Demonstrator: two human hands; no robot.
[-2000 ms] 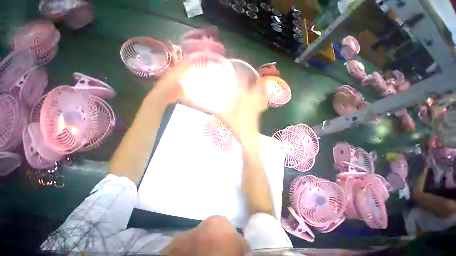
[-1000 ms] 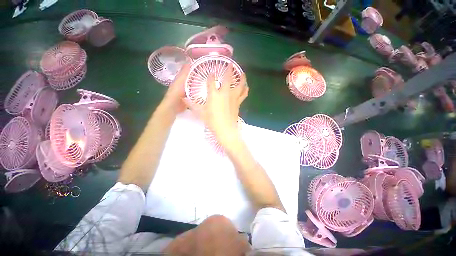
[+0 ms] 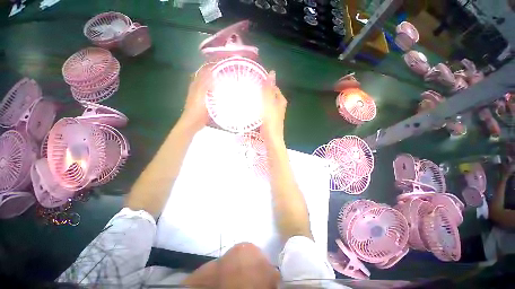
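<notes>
A pink clip fan [image 3: 236, 96] is held between both hands above the far edge of the white sheet [image 3: 217, 197]. Its round slotted front faces up and is washed out by glare; its clip base [image 3: 230, 42] points away from me. My left hand [image 3: 199, 93] grips the left rim, its fingers partly hidden by the fan. My right hand [image 3: 273, 107] grips the right rim. A loose front grille [image 3: 255, 153] lies on the sheet below the fan, partly behind my right forearm.
Overlapping grilles [image 3: 349, 162] lie at the sheet's right edge. Clip fans pile up at left [image 3: 76, 152] and lower right [image 3: 377, 230]. One fan [image 3: 357, 104] lies beyond the grilles. A grey metal bar [image 3: 440, 107] crosses the right side. A person's arm [image 3: 502, 197] shows far right.
My right hand has moved from over the fan's front to its right rim. The fan behind my left hand is no longer seen there. The view has shifted slightly.
</notes>
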